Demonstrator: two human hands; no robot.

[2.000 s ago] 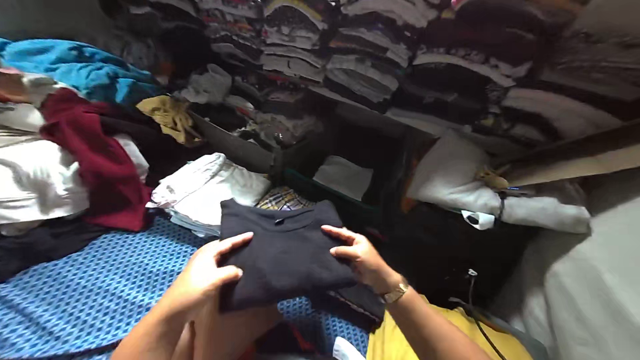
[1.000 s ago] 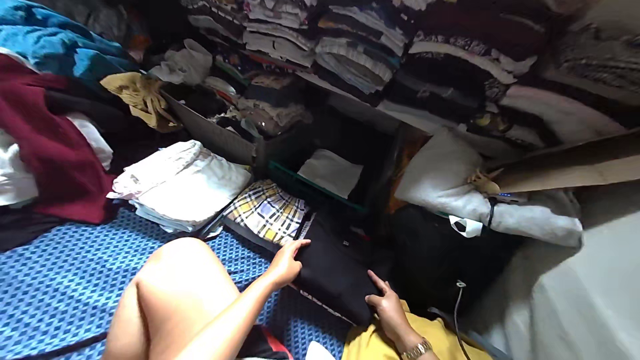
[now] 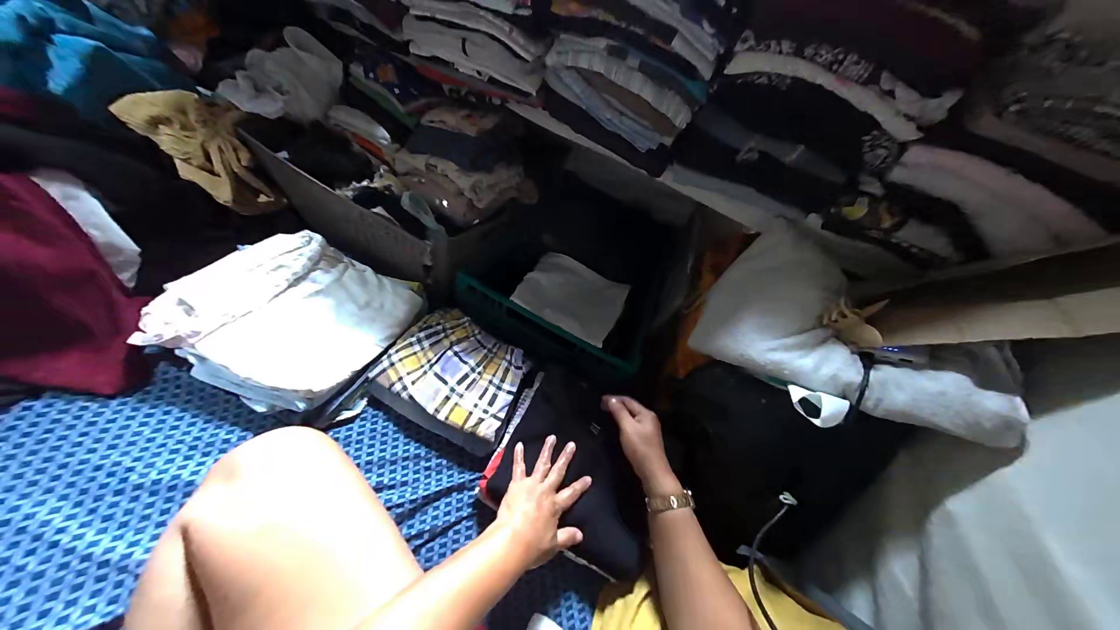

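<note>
A folded black garment (image 3: 604,490) lies on a pile of dark folded clothes on the blue patterned mat (image 3: 70,490). My left hand (image 3: 538,506) rests on it with fingers spread, near its left side. My right hand (image 3: 643,437), with a metal-banded watch on the wrist, is at its right edge; its fingers are bent and whether they pinch cloth cannot be told. Touching the pile on the left is a folded plaid garment (image 3: 455,372) in yellow, white and black. Further left sits a stack of folded white clothes (image 3: 306,324).
Behind are a green plastic crate (image 3: 542,328) with a pale folded cloth (image 3: 573,297) and a cardboard box (image 3: 341,214) of clothes. Stacks of folded clothes (image 3: 621,79) fill the back. A grey pillow (image 3: 770,297) lies right, maroon cloth (image 3: 61,289) left, yellow cloth (image 3: 700,599) at the front.
The folded black garment, held up between both hands two seconds ago, now lies on the pile beside the plaid garment. My left hand has gone from its upper edge to flat on top.
</note>
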